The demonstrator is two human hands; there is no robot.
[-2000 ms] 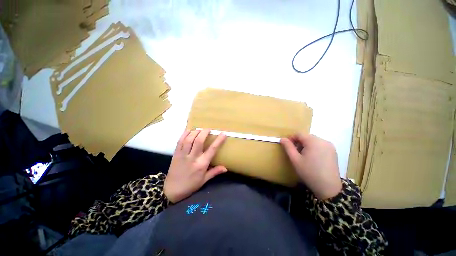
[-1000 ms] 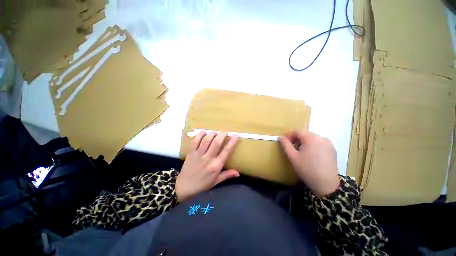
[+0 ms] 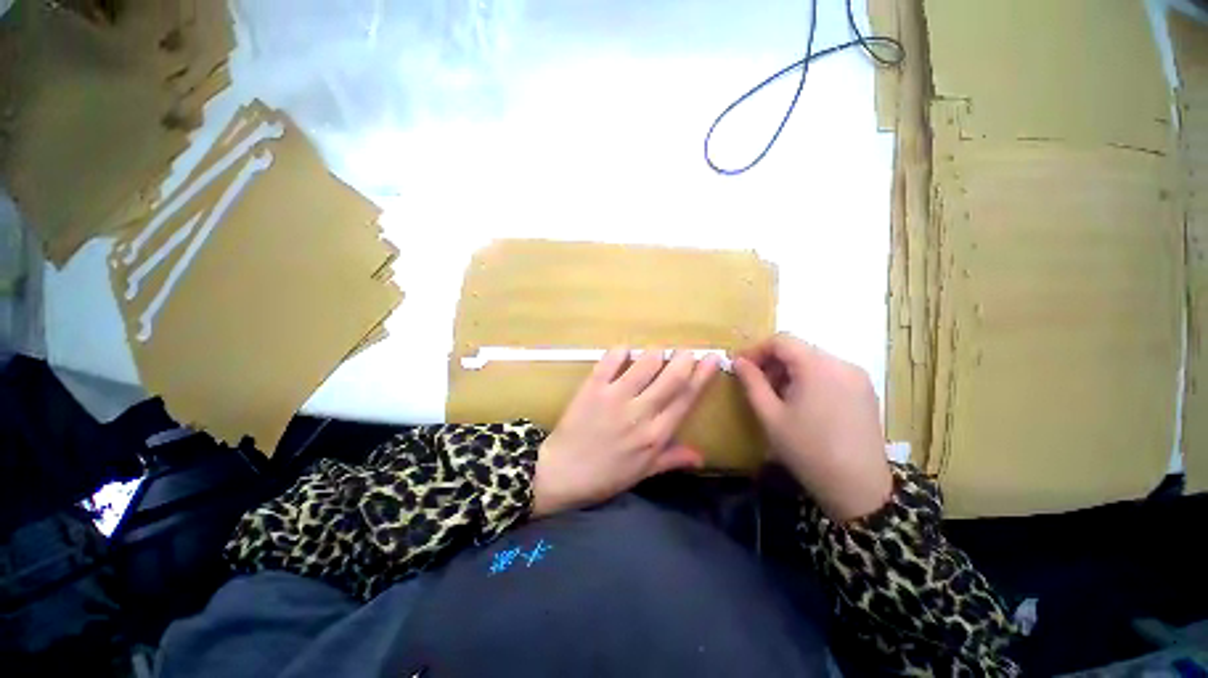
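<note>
A tan kraft blank (image 3: pixel 609 285) lies flat on the white table directly before my body. A narrow white strip (image 3: pixel 543 355) lies across it, with its wider left end uncovered. My left hand (image 3: pixel 625 431) is laid over the blank, its fingertips spread on the right half of the strip. My right hand (image 3: pixel 817 417) pinches the strip's right end at the blank's right edge, thumb and forefinger together. The very tip of that end is hidden by the fingers.
Fanned fitted blanks (image 3: pixel 272 285) with white strips lie at left. A darker kraft stack (image 3: pixel 93 119) is at far left. Tall unfitted blanks (image 3: pixel 1053 305) line the right side. A black cord loop (image 3: pixel 755 122) lies right of centre. Clear plastic film (image 3: pixel 384 66) lies at the far side.
My left hand has slid right along the strip towards my right hand, uncovering the strip's left end. My right hand still holds the right end. The whole view has shifted slightly.
</note>
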